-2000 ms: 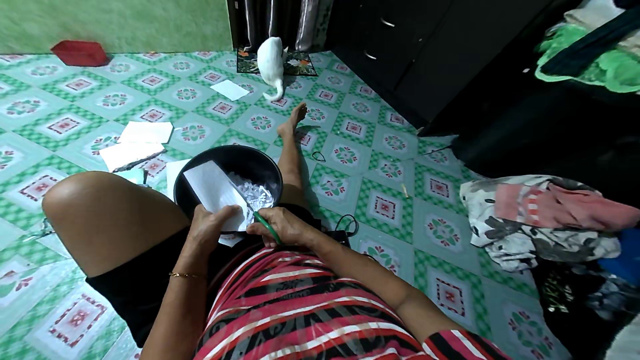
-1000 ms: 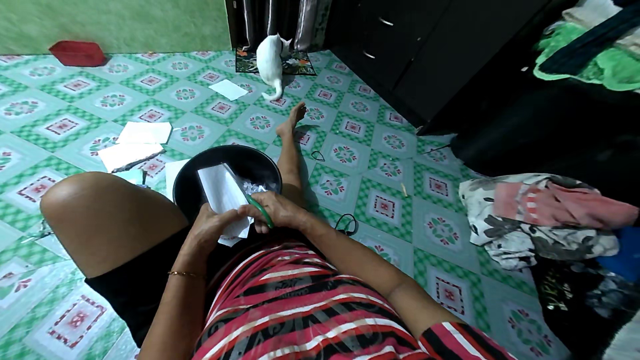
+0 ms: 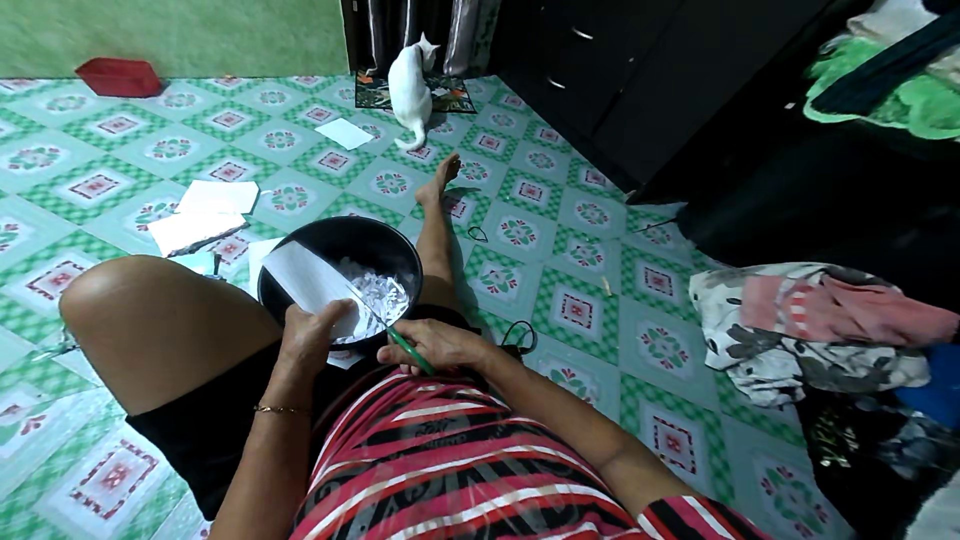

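Note:
My left hand (image 3: 311, 334) grips a folded sheet of white paper (image 3: 307, 277) over a black basin (image 3: 397, 251). Green-handled scissors (image 3: 409, 349) are in my right hand (image 3: 435, 345), with their blades along the right edge of the paper. Cut white paper strips (image 3: 382, 292) lie in the basin, which rests between my legs. How far apart the blades are is hard to tell.
Paper stacks (image 3: 217, 197) lie on the patterned floor left of the basin, and a single sheet (image 3: 343, 133) lies farther off. A white cat (image 3: 410, 90) sits on a dark mat (image 3: 367, 94). Black cabinets (image 3: 585, 82), piled clothes (image 3: 810, 322) and a red container (image 3: 120, 77) stand or lie around.
The paper in my left hand has tilted farther left, and the scissors have come away from my left hand, showing their blades. The cat has turned its head.

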